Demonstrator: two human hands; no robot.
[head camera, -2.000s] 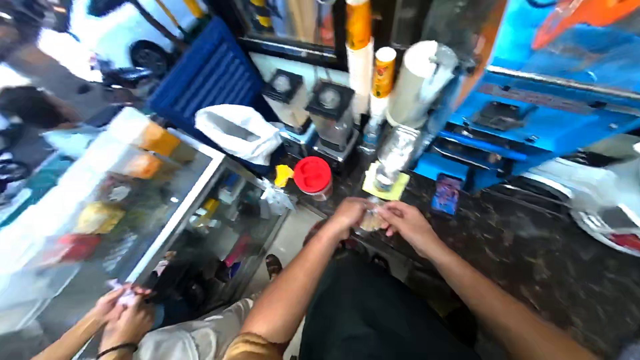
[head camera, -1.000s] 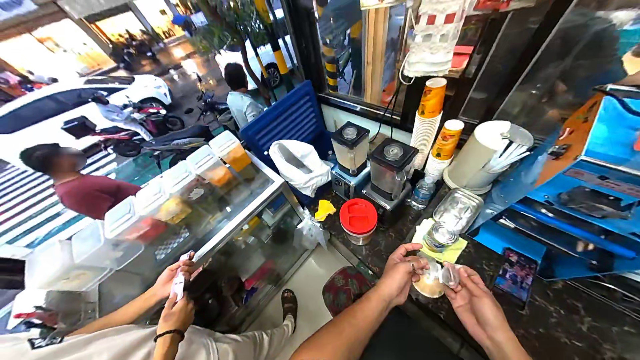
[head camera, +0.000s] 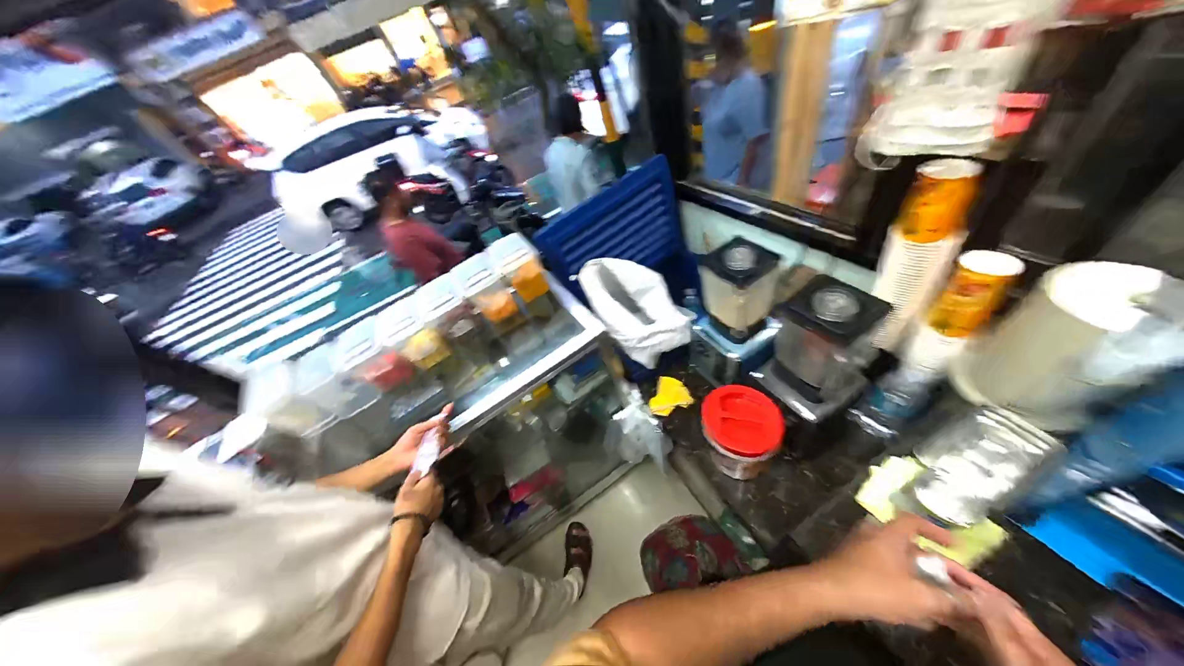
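Note:
At the lower right of the head view, my left hand and my right hand meet over the dark counter, blurred. A small pale, shiny thing shows between their fingers; what it is cannot be told. Just beyond them lie yellow-green paper and a crinkled, shiny clear plastic or foil thing. A tub with a red lid stands to the left of my hands, near a yellow scrap.
Two blenders, stacked paper cups and a whitish cylindrical container line the counter's back. A glass display case stands left. Beside me a co-worker holds a phone-like object. A patterned stool is below.
The view has swung left, bringing the co-worker's head and torso into the picture. A clear, cup-like thing showed between my hands a second ago; now they are closer together and largely cover what is there.

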